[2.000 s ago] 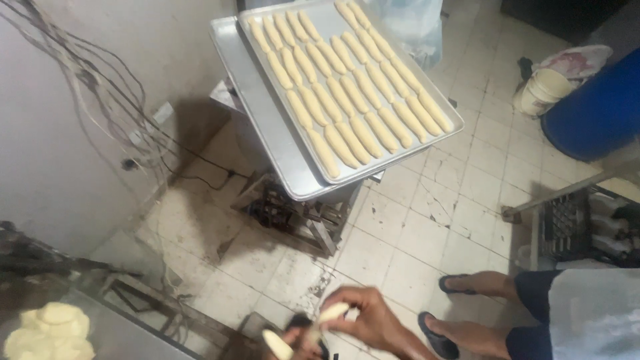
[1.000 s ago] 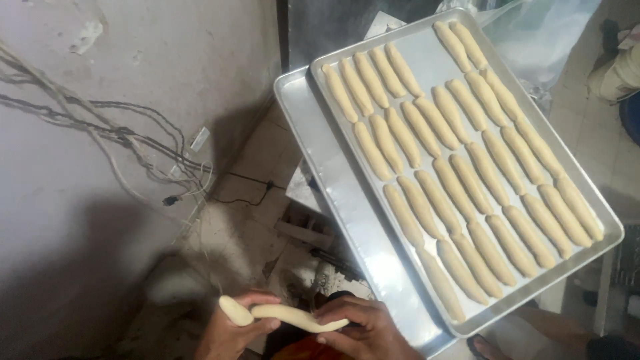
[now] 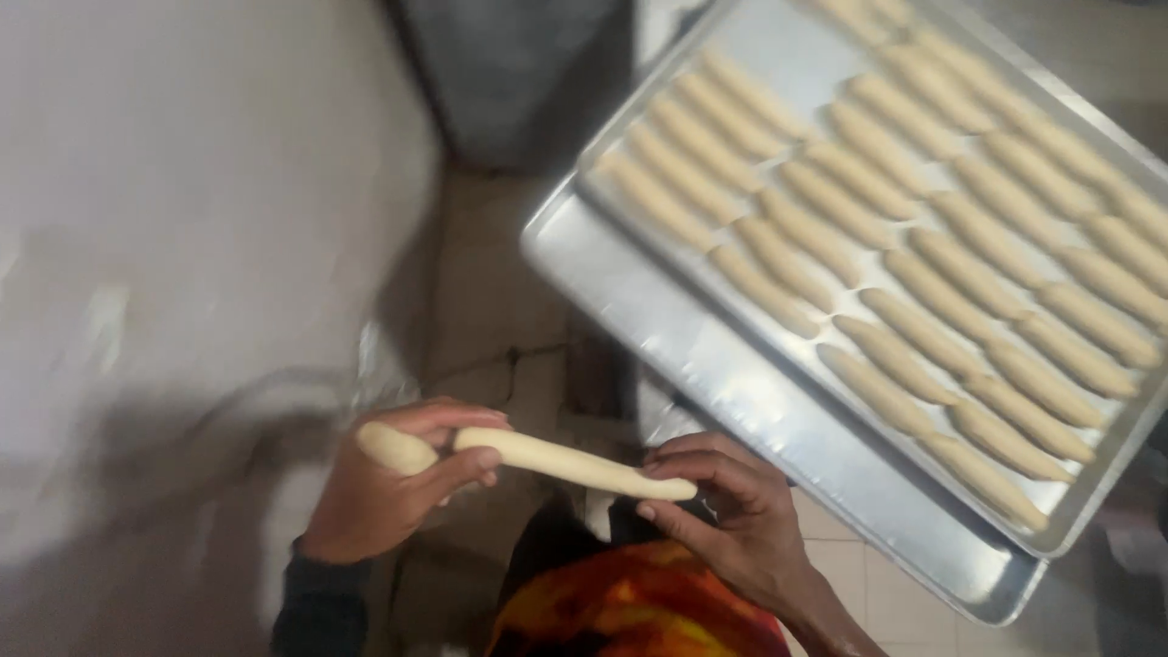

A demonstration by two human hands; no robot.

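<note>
Between my two hands a long stick of raw dough (image 3: 566, 464) stretches in front of my body. My left hand (image 3: 411, 484) pinches its left end between thumb and fingers, and a second, shorter-looking dough piece (image 3: 397, 449) lies against that same hand. The right end is between the thumb and fingers of my right hand (image 3: 721, 502). To the right, a metal baking tray (image 3: 794, 41) bears rows of dough sticks (image 3: 949, 283), with a bare patch near its far edge. It rests on another metal tray (image 3: 675, 338), offset beneath it.
A pale wall (image 3: 182, 182) rises at the left. A dark grey panel (image 3: 538, 82) stands beyond, at the top. Tiled floor (image 3: 497, 265) shows between wall and trays, with a thin cable (image 3: 474, 365) across it.
The view has shifted strongly. The dough stick between my hands looks straighter than one second ago, when it was bent. My hands still hold it at both ends.
</note>
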